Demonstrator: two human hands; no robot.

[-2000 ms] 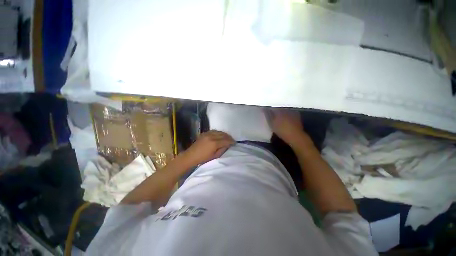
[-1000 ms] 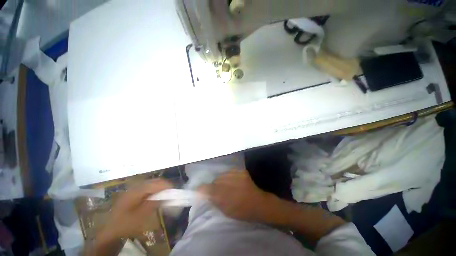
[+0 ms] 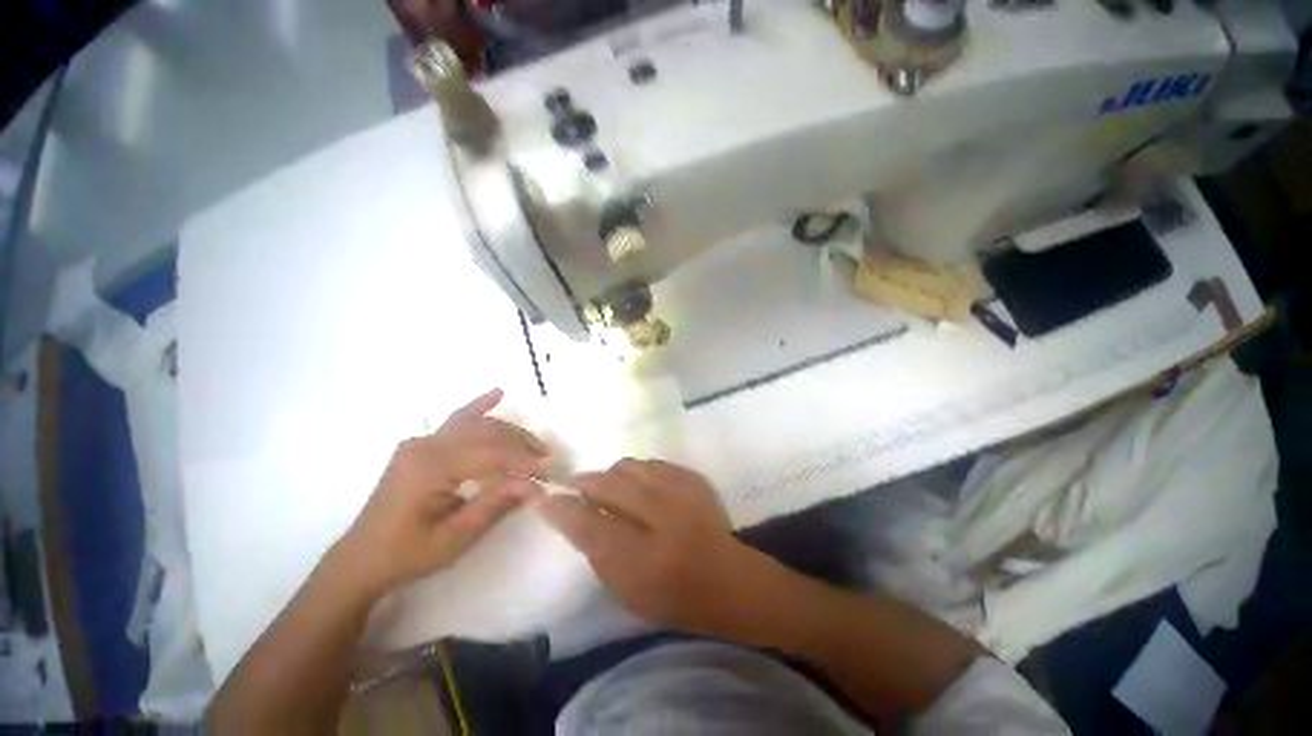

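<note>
A small white piece [image 3: 554,489] is pinched between my two hands, just in front of the sewing machine's needle area. My left hand [image 3: 458,486] holds its left end with the fingertips. My right hand [image 3: 640,532] holds its right end, and the fingers hide most of it. The white JUKI sewing machine [image 3: 777,137] stands behind my hands. Its presser foot and needle area [image 3: 629,324] is lit yellowish, and no fabric can be made out under it. Both hands are over the white table [image 3: 288,360].
A black phone-like rectangle [image 3: 1079,276], a tan ticket [image 3: 914,285] and a dark loop handle [image 3: 820,227] lie right of the needle. White sewn pieces [image 3: 1122,503] hang below the table edge at right. A cardboard box [image 3: 403,705] is below at left.
My hands have risen from my lap to over the table in front of the needle, still holding the small white piece. The view has shifted to show more of the machine.
</note>
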